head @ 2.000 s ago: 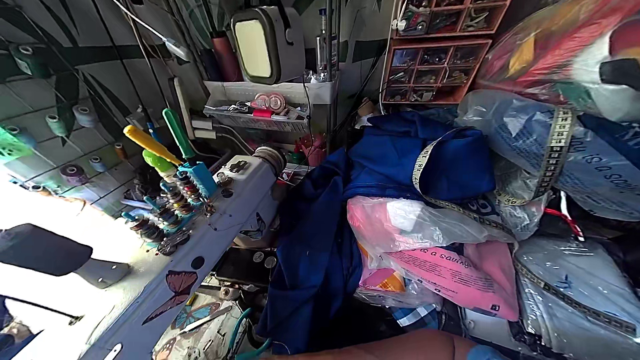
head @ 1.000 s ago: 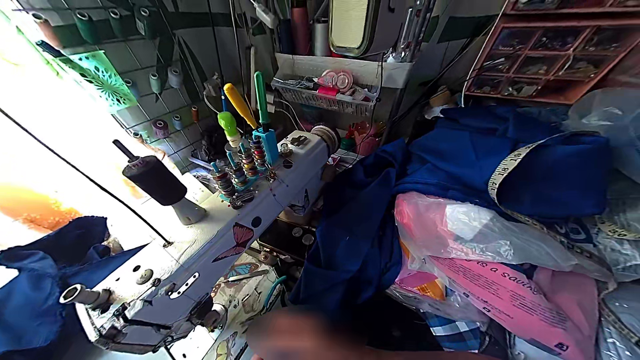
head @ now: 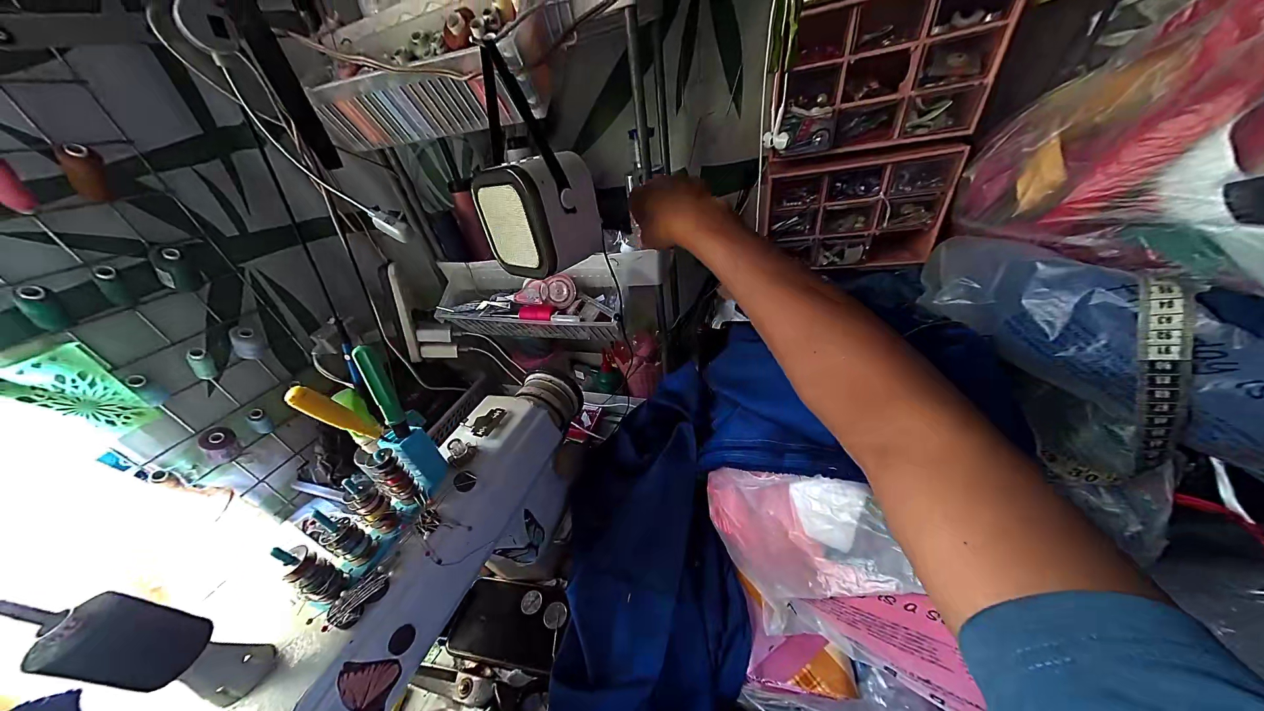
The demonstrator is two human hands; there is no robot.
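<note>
My right hand [head: 671,209] reaches up and forward to the metal rods beside a hanging portable speaker [head: 515,229]; its fingers are turned away, so its grip is hidden. Below the forearm lie dark blue fabric [head: 652,533] and clear plastic bags with pink contents [head: 820,523]. The sewing machine [head: 444,553] stands at the lower left, bearing bobbin stacks [head: 370,509] and a small blue holder [head: 417,459] with green- and yellow-handled tools. My left hand is out of view.
A white plastic basket [head: 553,331] holds small items below the speaker. Red-framed drawers [head: 864,202] with small parts stand at the upper right. Bagged garments and a measuring tape [head: 1163,365] lie at the right. Thread spools [head: 173,267] line the left wall. Cables hang near the speaker.
My right arm now stretches across the fabric and bags to the rods by the speaker; a second ago only a blurred hand showed at the bottom edge. The view has swung upward and right.
</note>
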